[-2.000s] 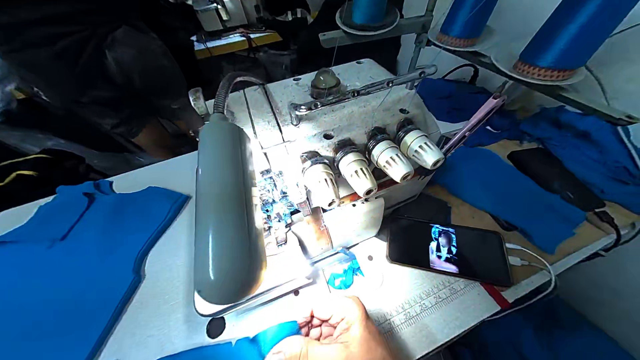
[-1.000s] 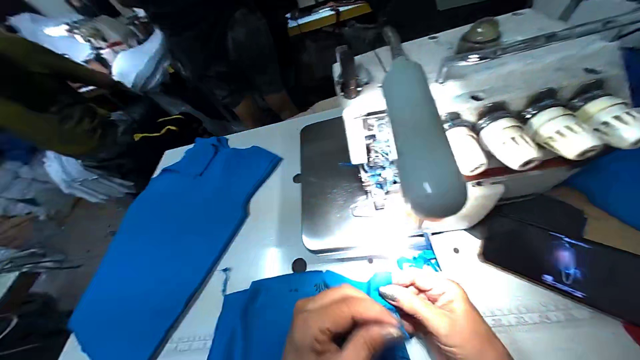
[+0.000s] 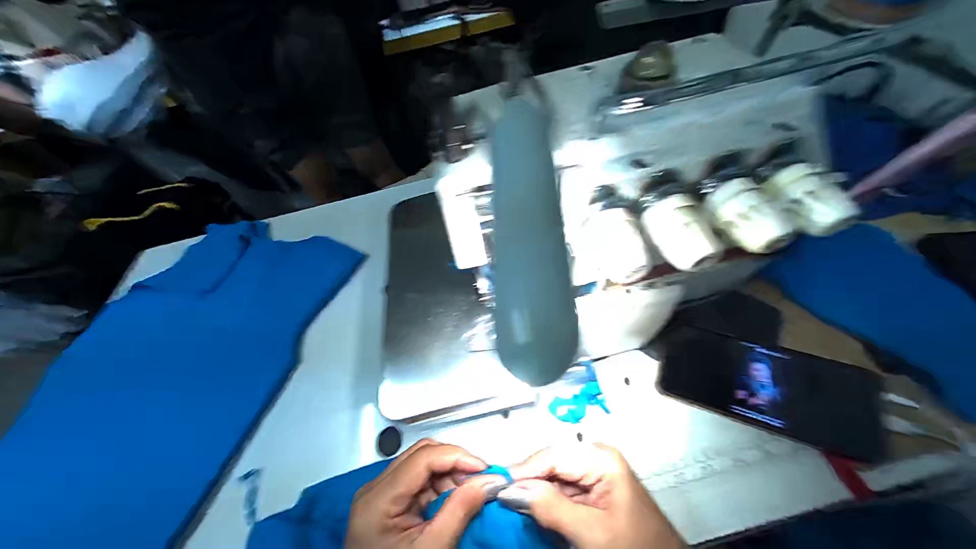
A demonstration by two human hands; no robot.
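Observation:
Low in the head view, my left hand point(image 3: 427, 496) and my right hand point(image 3: 591, 496) pinch the edge of a blue fabric piece point(image 3: 320, 511) between thumbs and fingers, their thumb tips almost touching. The fabric's lower part runs out of the frame. Just beyond the hands stands an overlock-type sewing machine point(image 3: 709, 114) with a steel plate point(image 3: 427, 313) on its left. A grey-green lamp point(image 3: 534, 252) hides part of its needle area. Blue fabric scraps point(image 3: 579, 402) lie by the machine's front edge. To the left, a larger cut blue fabric piece point(image 3: 183, 358) lies flat.
A smartphone point(image 3: 770, 389) with a lit screen and a white cable point(image 3: 923, 431) lies at the right. Several cream tension dials point(image 3: 747, 213) line the machine's front. More blue fabric point(image 3: 877, 297) rests at the right. Behind the table, a person's legs point(image 3: 328, 168) show in the dark.
My left hand, not seen two seconds ago, is now beside the right one on the blue fabric. Since one second ago both hands have closed in on its edge. The view has swung.

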